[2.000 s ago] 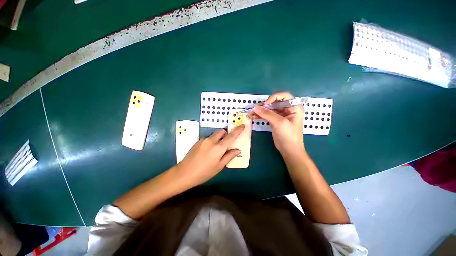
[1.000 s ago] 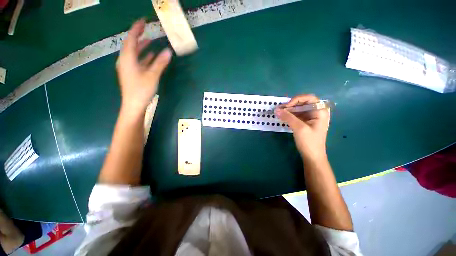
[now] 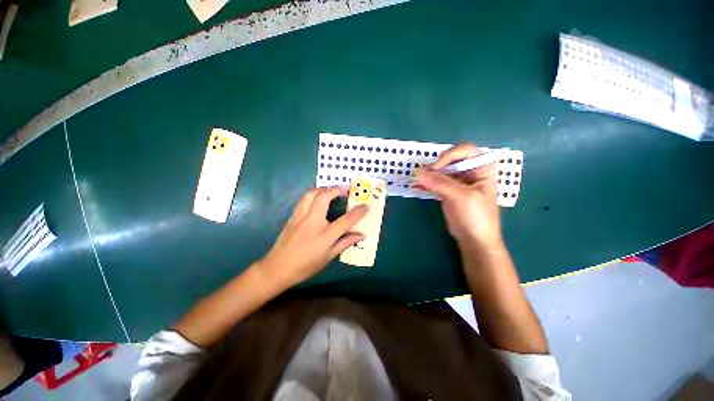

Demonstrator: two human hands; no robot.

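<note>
A cream plastic panel lies upright in front of me, its top end over the lower edge of the dot sheet. Its yellow patch has dark dots. My left hand holds this panel by its sides, fingers on its face. My right hand holds the tweezers like a pen above the white dot sheet; their tips point left, near the panel's top right. Whether the tips carry a dot is too small to tell. A second cream panel lies to the left.
Bagged spare dot sheets lie at the upper right. A small striped sheet lies at the far left. A worn metal rail curves across the upper left, with panels beyond it. A red stool stands at the lower left.
My left hand has come back from over the rail, where a panel now lies, and holds the panel that lay left of the sheet. My right hand with the tweezers has moved slightly left.
</note>
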